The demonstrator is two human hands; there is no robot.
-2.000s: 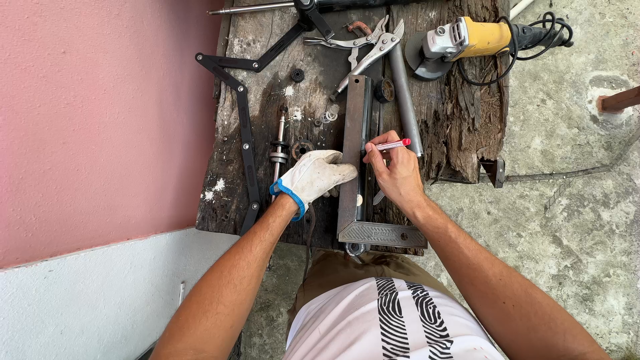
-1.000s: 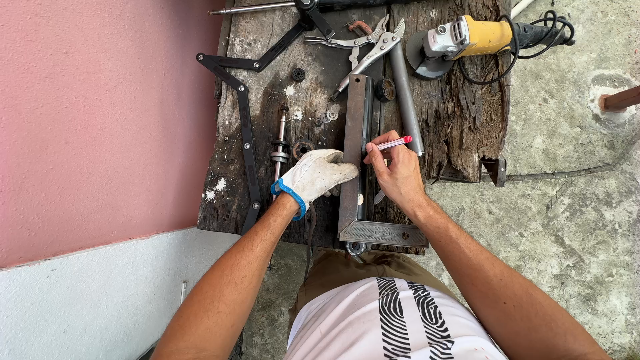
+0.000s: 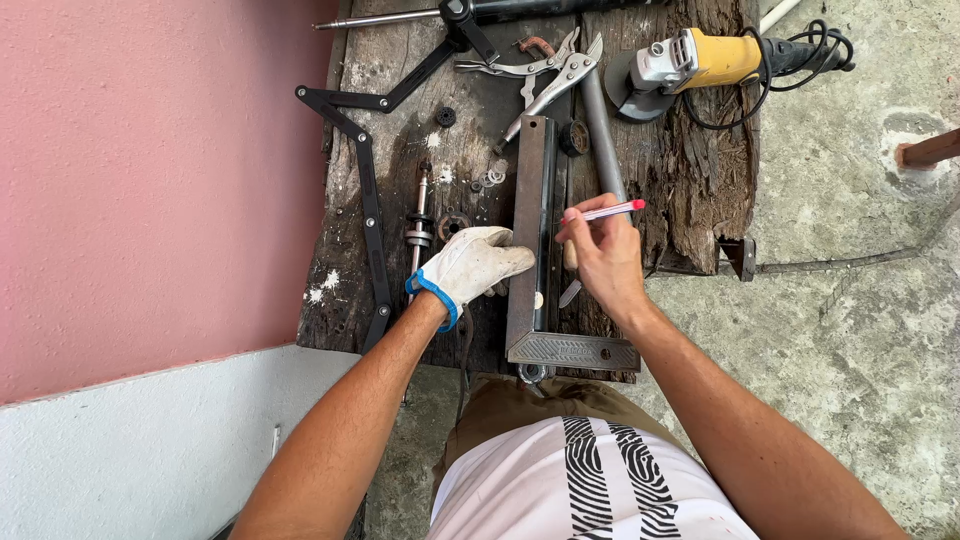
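Note:
My left hand (image 3: pixel 480 266), in a white work glove with a blue cuff, grips the long blade of a steel try square (image 3: pixel 529 187), thumb on top and fingers mostly hidden. The square lies along a dark metal tube (image 3: pixel 549 172), with its patterned stock (image 3: pixel 574 351) across the near end. My bare right hand (image 3: pixel 609 262) holds a red-capped pen (image 3: pixel 607 211) just right of the tube; the pen's tip is hard to make out. Partly under that hand lie a tool's wooden handle (image 3: pixel 571 256) and a blade-like piece (image 3: pixel 570 293).
On the weathered wooden bench (image 3: pixel 675 172) lie a yellow angle grinder (image 3: pixel 720 60), locking pliers (image 3: pixel 559 79), a grey pipe (image 3: pixel 601 135), a black folding linkage (image 3: pixel 367 180), a shaft with rings (image 3: pixel 420 217), washers (image 3: pixel 491 178) and a black cylinder (image 3: pixel 555 9). A pink wall borders the left side.

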